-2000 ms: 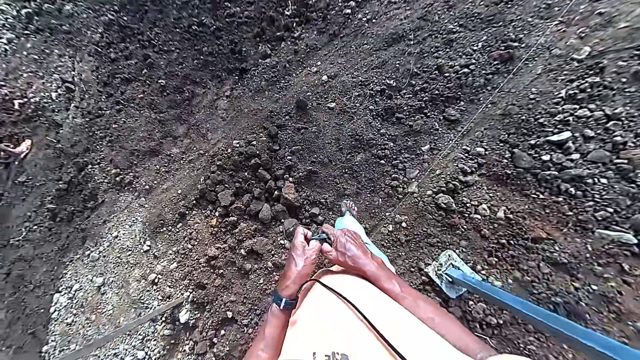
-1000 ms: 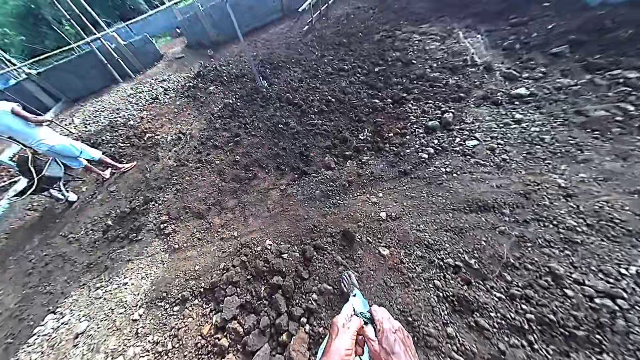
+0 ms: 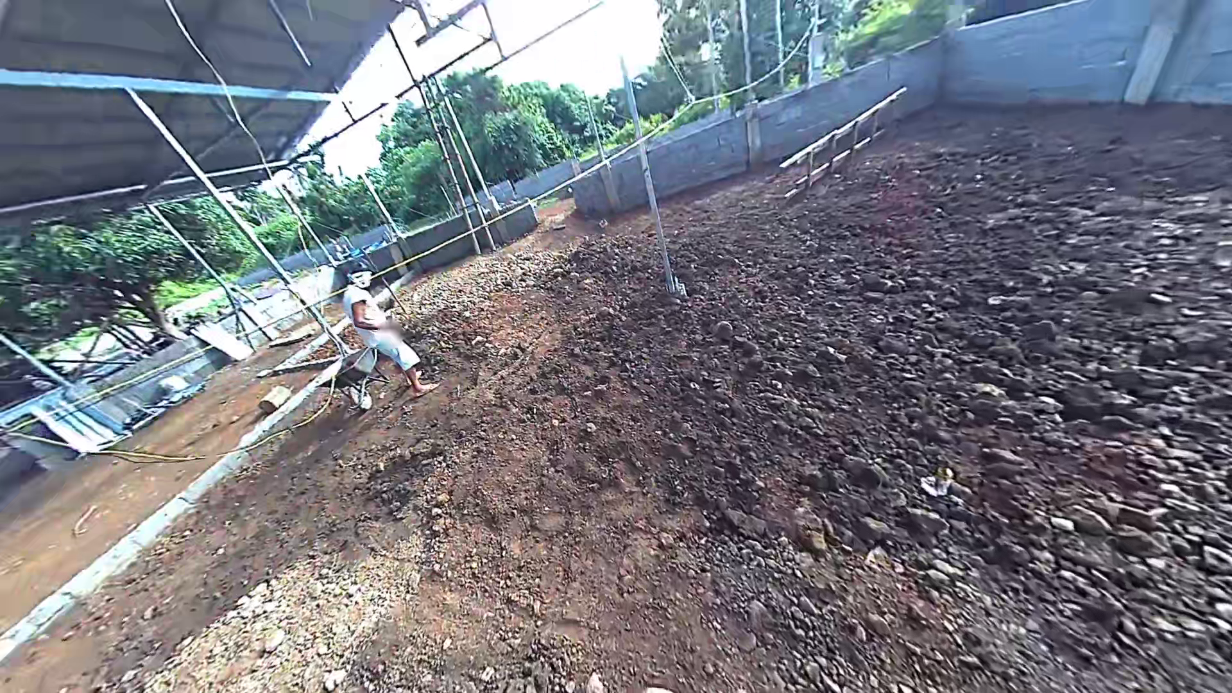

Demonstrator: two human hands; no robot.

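Neither my left hand nor my right hand shows in the head view now. Rocky dark soil (image 3: pixel 818 385) fills the ground before me, with a lighter patch of gravel (image 3: pixel 298 602) at the lower left. A person (image 3: pixel 371 318) in a light shirt and light shorts stands at the middle left, beside a wheelbarrow (image 3: pixel 358 371). An upright metal post (image 3: pixel 650 192) rises from the stony ground past the middle.
A concrete curb (image 3: pixel 183 496) runs along the left, with a yellow hose (image 3: pixel 279 435) across it. A ladder-like wooden frame (image 3: pixel 842 144) leans low near the block wall (image 3: pixel 1039 58). A roof on slanted poles (image 3: pixel 221 212) covers the upper left.
The view has swung up from the ground to the wider yard. My two hands, together at the bottom edge a second ago, have left the view.
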